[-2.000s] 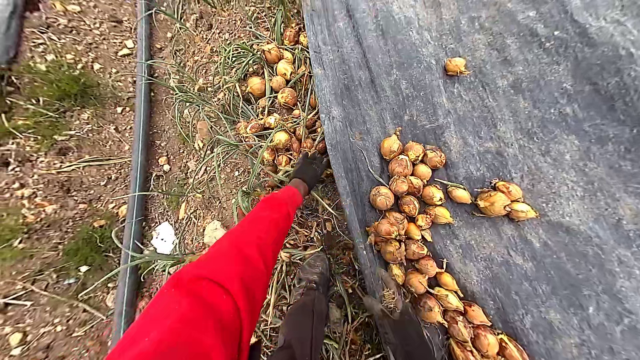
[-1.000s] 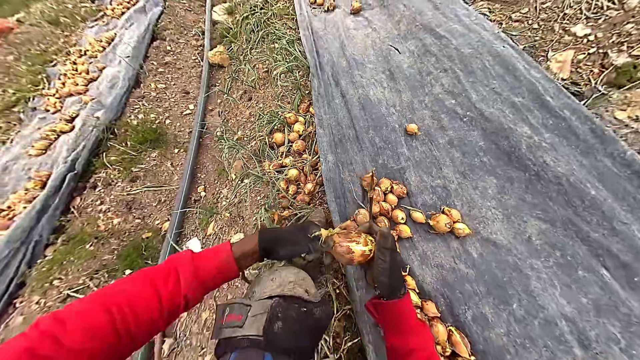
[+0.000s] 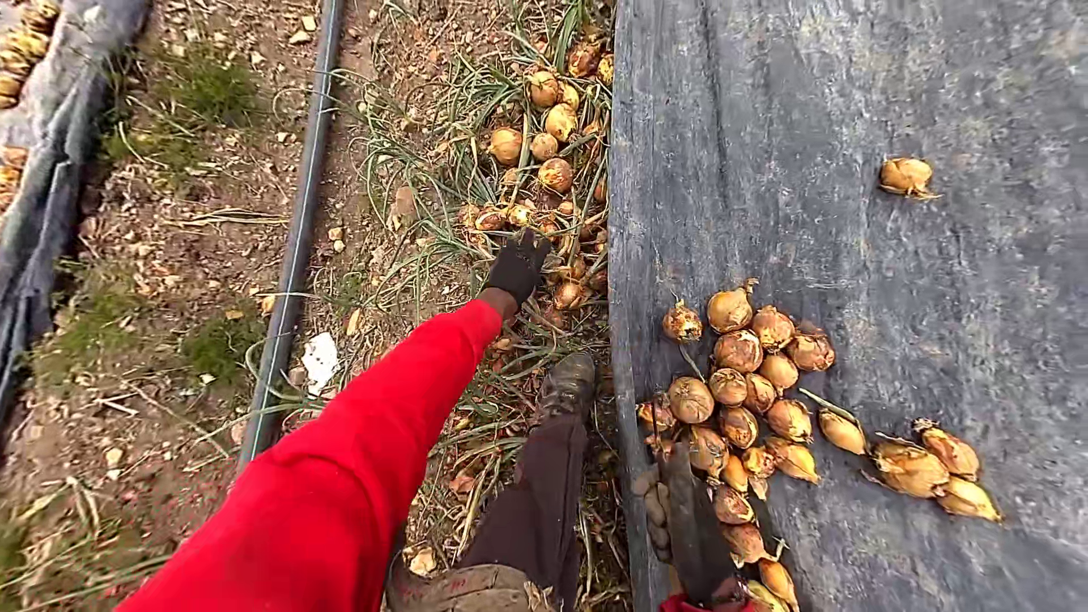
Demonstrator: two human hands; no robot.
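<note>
My left hand [image 3: 517, 268], in a dark glove, reaches down to the onions [image 3: 557, 174] lying among green tops on the soil; whether its fingers grip one cannot be seen. My right hand [image 3: 687, 518], also gloved, is low over the left edge of the dark ground fabric [image 3: 850, 246], beside a group of onions [image 3: 738, 353] with dry brown skins. What that hand holds, if anything, is unclear. Several trimmed onions [image 3: 909, 467] lie to the right of the group, and a single onion [image 3: 906, 177] rests farther up the fabric.
A black irrigation pipe [image 3: 293, 246] runs along the soil on the left. Beyond it, another fabric strip [image 3: 51, 170] bears more onions. My boot [image 3: 568, 387] stands among onion tops beside the fabric edge. A white fragment [image 3: 320, 363] lies near the pipe.
A second ago both hands were together at an onion; now they are apart, the left hand down at the onions on the soil and the right hand by the group on the fabric. The view has shifted.
</note>
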